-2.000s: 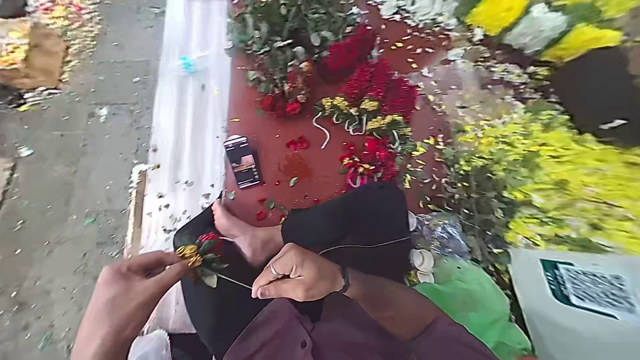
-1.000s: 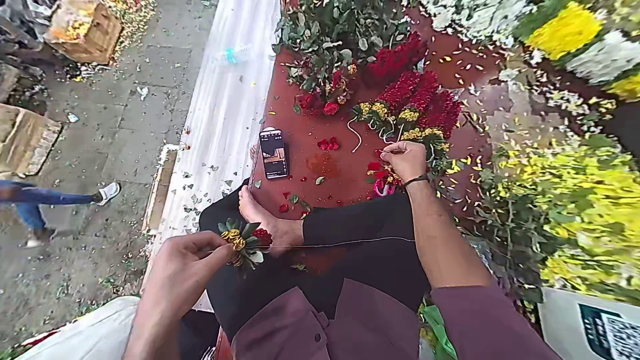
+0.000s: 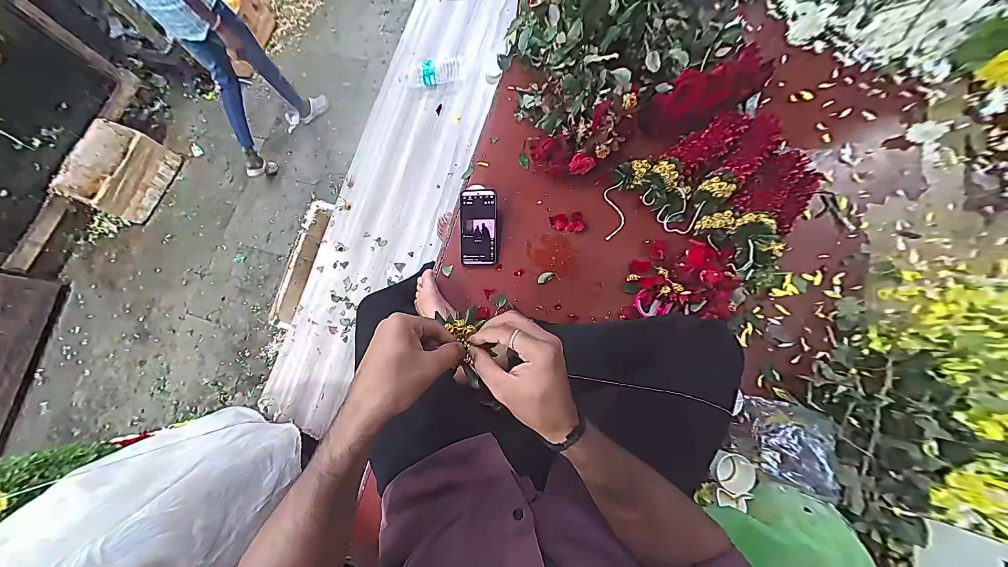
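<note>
My left hand [image 3: 409,358] pinches a small bunch of yellow flowers and green leaves [image 3: 461,329] above my crossed legs. My right hand [image 3: 531,366], with a ring and a dark wristband, meets it there, its fingertips closed on the same bunch. A thin thread [image 3: 650,389] runs from beneath my right hand across the dark trousers to the right. Beyond the knees, loose red flowers [image 3: 701,276] lie on the red surface [image 3: 543,283], beside finished-looking bundles of red and yellow flowers [image 3: 720,185] with white strings.
A phone [image 3: 479,227] lies ahead of my foot. Leafy red roses [image 3: 583,161] stand behind. A plastic bottle [image 3: 439,72] rests on the white sheet [image 3: 394,165]. Yellow flowers [image 3: 945,339] and a green bag [image 3: 795,528] are at right. A person [image 3: 228,71] walks on the pavement at upper left.
My right hand has come back from the red flowers by the bundles to the bunch in my left hand. The passer-by shows farther up the pavement. The view has shifted.
</note>
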